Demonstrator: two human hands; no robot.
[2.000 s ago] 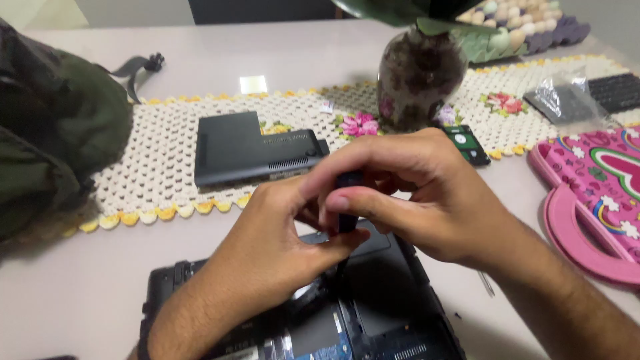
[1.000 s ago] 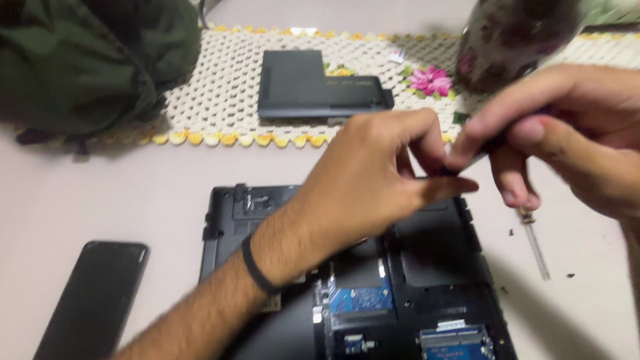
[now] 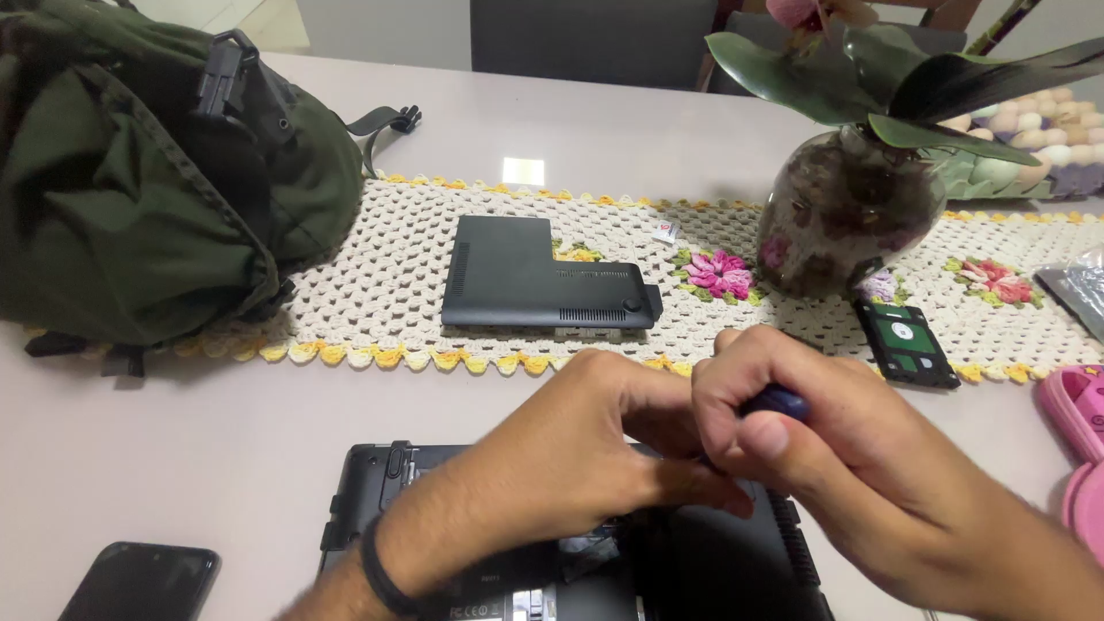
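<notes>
My right hand (image 3: 828, 440) is closed around the dark blue handle of a tool (image 3: 776, 402), likely a screwdriver; its shaft is hidden. Close against it, my left hand (image 3: 595, 448) has its thumb and fingers near the tool's lower part, and what they touch cannot be made out. Both hands are above an opened black laptop base (image 3: 716, 561), underside up, with inner parts showing. Behind them, an L-shaped black laptop cover (image 3: 509, 276) lies on a crocheted table runner. A hard drive with a green board (image 3: 906, 341) lies at the runner's front edge, right.
A dark green backpack (image 3: 155, 190) fills the left back. A phone (image 3: 142, 586) lies at the front left. Toward the right are a glass vase (image 3: 849, 216) with an orchid, egg trays (image 3: 992, 185) and a pink case (image 3: 1074, 414).
A second ago the hands were apart from the laptop's middle, with a small metal shaft seen below the right hand; now they are together over the base, and that shaft is out of sight.
</notes>
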